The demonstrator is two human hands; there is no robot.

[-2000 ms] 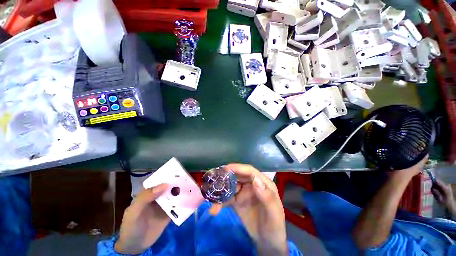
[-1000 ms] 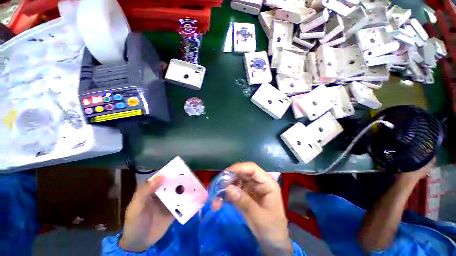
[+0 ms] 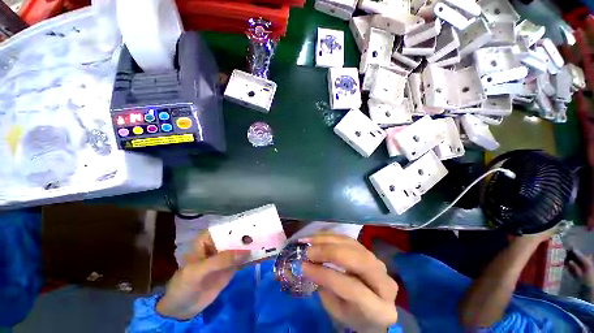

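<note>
My left hand (image 3: pixel 205 276) holds a white plastic housing (image 3: pixel 247 233) by its lower left side, its flat face with a dark centre hole turned up, in front of the bench edge. My right hand (image 3: pixel 352 279) holds a clear round disc (image 3: pixel 294 268) between thumb and fingers, just below and right of the housing. Whether disc and housing touch is unclear. Another clear disc (image 3: pixel 260 134) lies on the green bench, below a stack of glittering clear discs (image 3: pixel 261 55) and an open housing (image 3: pixel 250 91).
A dark grey dispenser (image 3: pixel 166 104) and a white foam tray (image 3: pixel 140 174) are at left. A pile of housings (image 3: pixel 443 84) and two housings with discs (image 3: pixel 343 88) lie at right. A black fan (image 3: pixel 531 192) stands at the bench edge, near another person's arm (image 3: pixel 498 279).
The housing in my left hand has turned to lie flatter and more level. My right hand has moved right and down, still with the disc. The bench view has shifted slightly right.
</note>
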